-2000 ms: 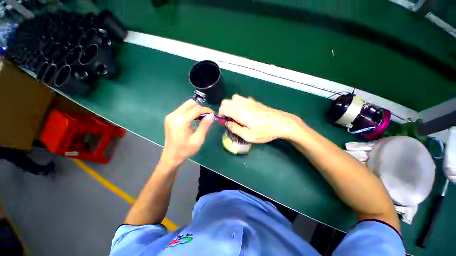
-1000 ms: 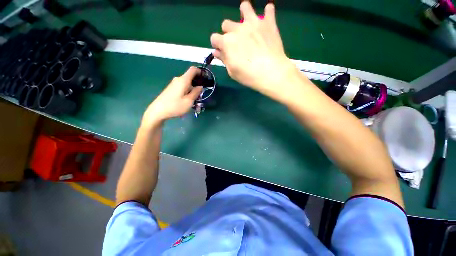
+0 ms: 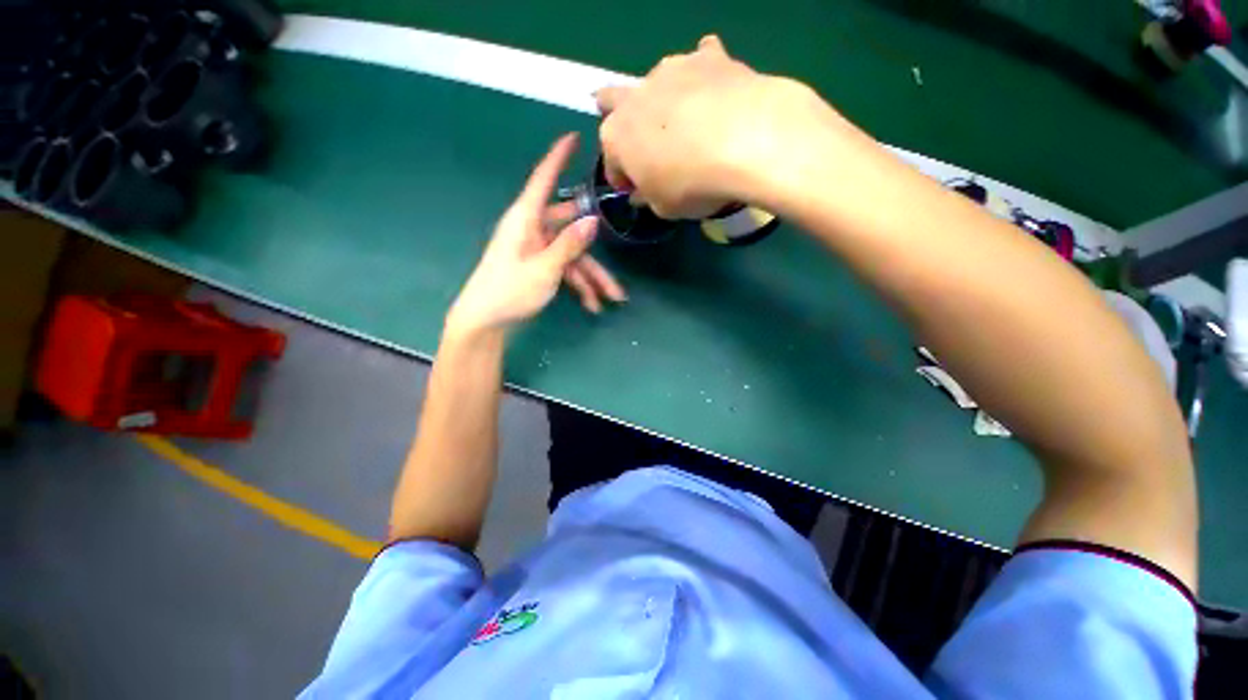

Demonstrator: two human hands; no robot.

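Note:
A black barrel housing is on the green bench, mostly under my right hand. My left hand is at its left side, fingers spread, thumb beside a small metallic-looking part. Whether it grips that part cannot be told. My right hand is over the barrel's top, fingers curled down; what its fingertips hold is hidden. A dark core with a cream band shows just right of the barrel, partly covered by my right wrist.
Black barrel housings stand in rows at left. A pale rail borders the green belt. Another core and a whitish tub are partly behind my right arm. A magenta-ended piece is at top right. A red stool stands on the floor.
My right hand has come back from over the belt to the barrel. My left hand's fingers have spread at the barrel's side. The cream-banded core now shows beside the barrel.

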